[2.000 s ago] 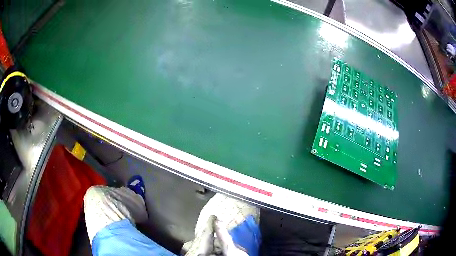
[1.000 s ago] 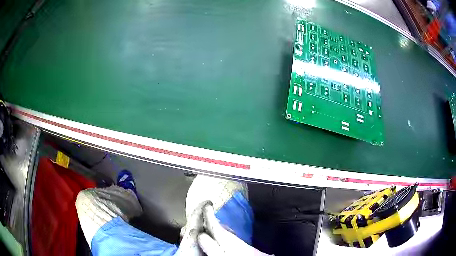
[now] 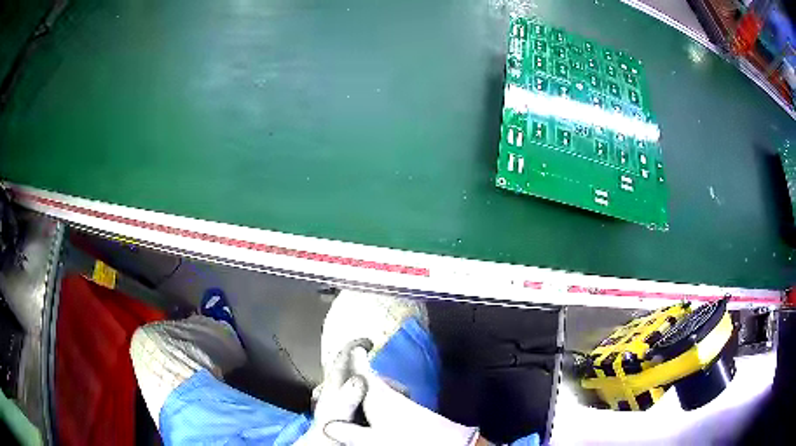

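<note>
A green circuit board lies flat on the green conveyor belt, pale pads up, with a bright glare stripe across it. My left hand and my right hand, both in whitish gloves, are low in the picture over my lap, against each other. They overlap, and the fingers are partly hidden and blurred. No object shows in them. Neither hand touches the board.
A white rail with a red stripe edges the belt. A yellow-and-black tape dispenser stands on the steel table at lower right. Another board shows at the right edge. Red cloth-like material is at lower left.
The board appears further left and higher in the picture, and the view has shifted. The dispenser and another board's edge have come into view. My hands stay together, their fingers slightly rearranged.
</note>
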